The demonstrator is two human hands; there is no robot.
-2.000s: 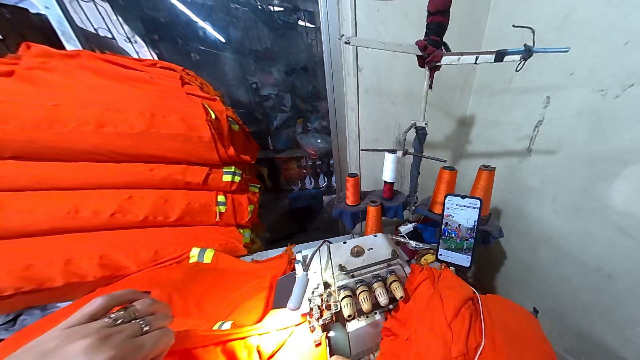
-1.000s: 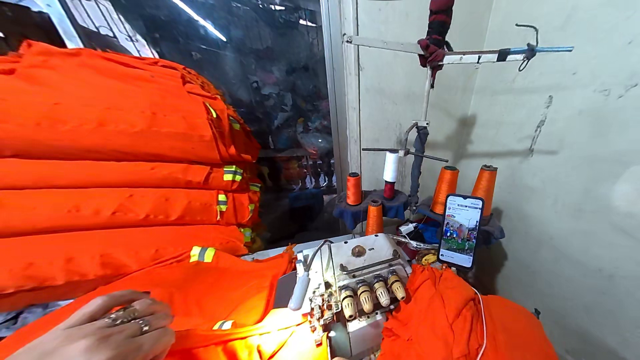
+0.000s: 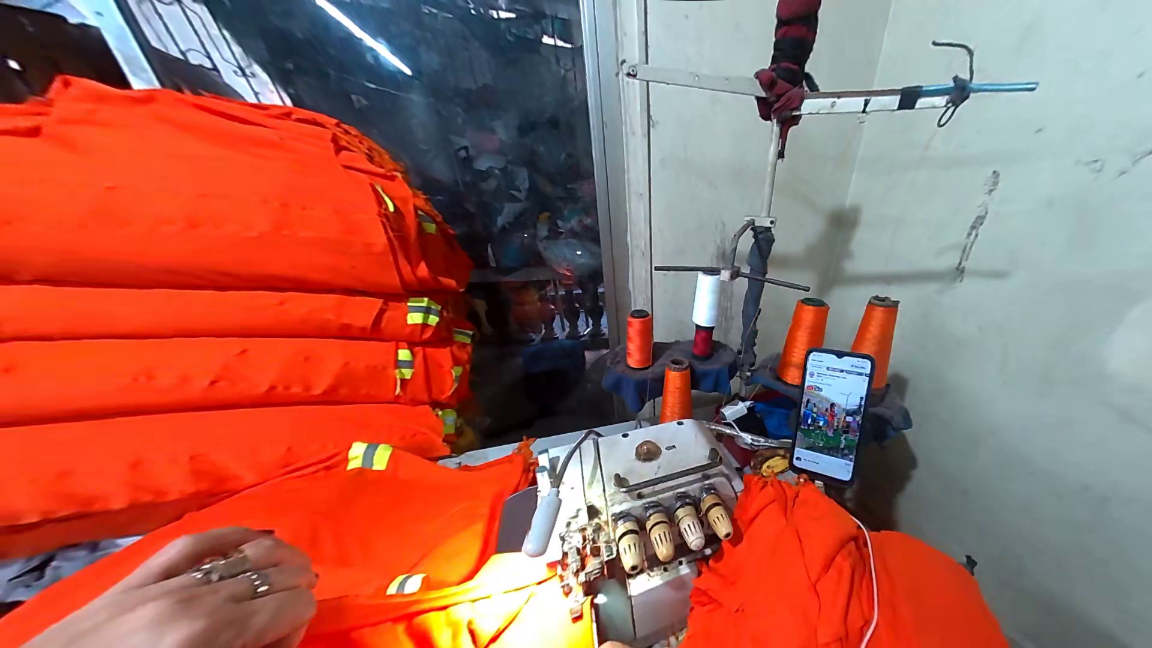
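My left hand (image 3: 216, 589), with rings on its fingers, lies palm down on orange fabric (image 3: 360, 531) at the lower left; its fingertips are partly hidden, and whether it pinches the cloth is unclear. Only a fingertip of my right hand (image 3: 615, 644) shows at the bottom edge, just below the overlock sewing machine (image 3: 666, 450). Lamplight falls on the fabric at the machine's needle area. The cloth carries yellow and grey reflective strips (image 3: 369, 456). More orange fabric (image 3: 783, 567) is bunched right of the machine's tension dials (image 3: 661, 531).
Folded orange garments (image 3: 198, 207) are stacked high at the left. Behind the machine stand orange thread cones (image 3: 803, 342), a white spool (image 3: 706, 300) and a metal thread stand (image 3: 771, 180). A lit phone (image 3: 832, 414) leans upright at the right, with a white cable (image 3: 871, 576) below.
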